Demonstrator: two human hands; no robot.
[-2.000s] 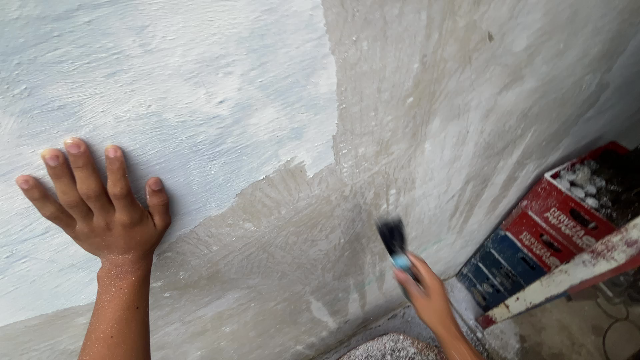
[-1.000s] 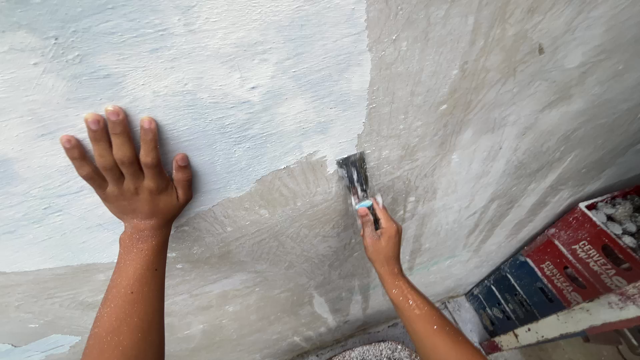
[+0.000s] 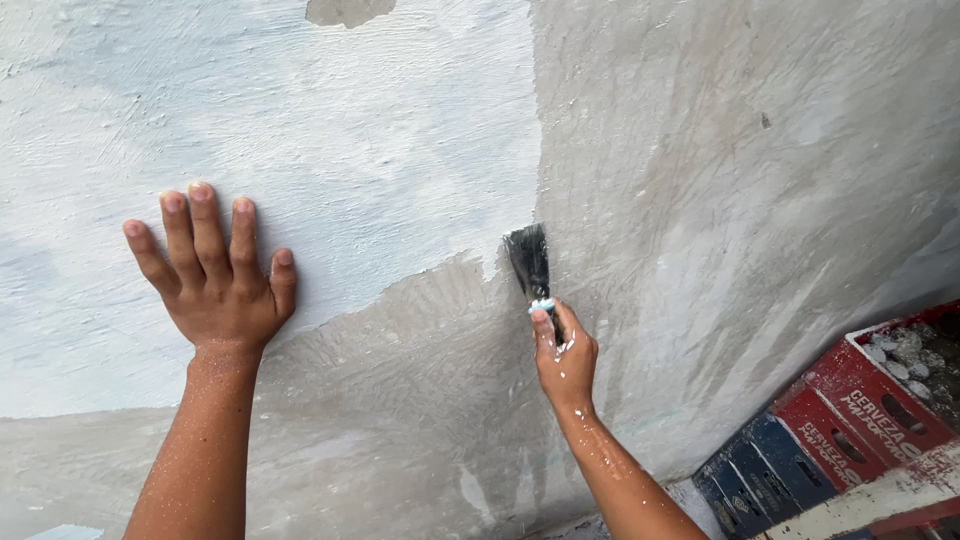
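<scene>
My left hand [image 3: 225,281] lies flat with spread fingers on the white and pale blue paint [image 3: 360,150] of a wall. My right hand [image 3: 566,356] grips the handle of a putty knife [image 3: 531,259], thumb on top. The knife's dark blade points up, its tip at the ragged lower right edge of the paint, where the bare grey wall [image 3: 675,187] begins. White paint flakes stick to my right hand and forearm. My right palm hides part of the handle.
Stacked red [image 3: 877,405] and blue [image 3: 765,472] plastic crates bearing writing stand by the wall at lower right. The top one holds bottles. A paint-stained board [image 3: 885,491] slants in front of them. A bare patch [image 3: 349,10] interrupts the paint at the top.
The putty knife, blurred below the paint's corner two seconds ago, has moved up to the paint edge in my right hand. My left hand remains flat on the paint. The view has shifted.
</scene>
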